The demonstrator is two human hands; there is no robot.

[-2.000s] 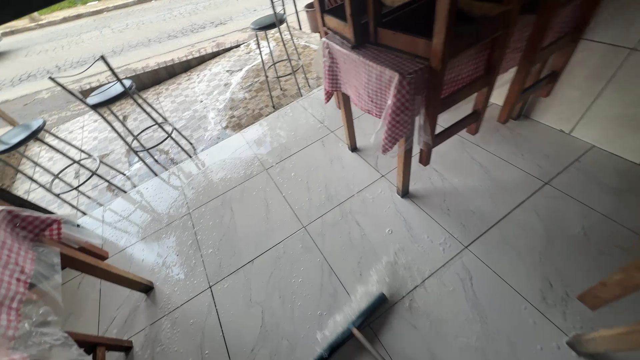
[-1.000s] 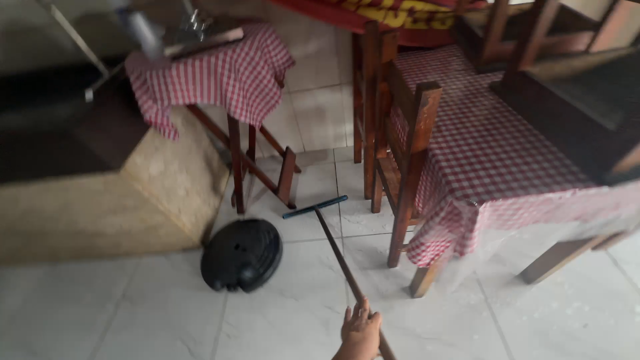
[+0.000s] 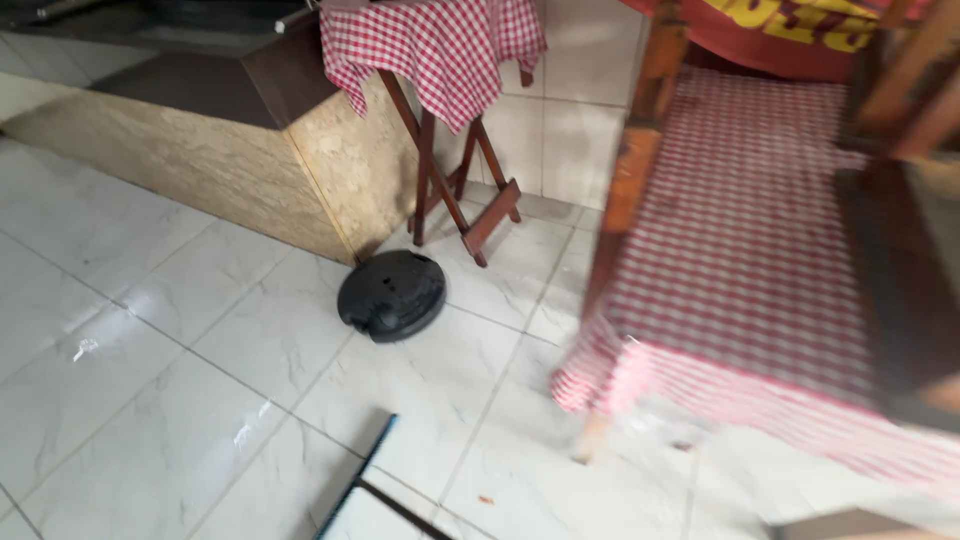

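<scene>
A push broom or floor squeegee with a narrow blue-edged head (image 3: 358, 480) rests on the white tiled floor at the bottom centre. Its dark handle (image 3: 405, 510) runs down and right out of the frame. Neither my left hand nor my right hand shows now, so what they hold is hidden. Beyond the head, a round black plastic base (image 3: 391, 295) lies on the tiles near the corner of a stone-faced counter.
Behind the black base stands a folding wooden table (image 3: 491, 217) with a checkered cloth (image 3: 442, 52). At right are a larger cloth-covered table (image 3: 750, 247) and wooden chairs (image 3: 630, 180). The counter's stone side (image 3: 187, 157) bounds the left. A small brown scrap (image 3: 486, 499) lies on the floor.
The blue-edged head has moved from beside the folding table's feet back to the lower part of the view. The hand seen on the handle a second ago is out of frame.
</scene>
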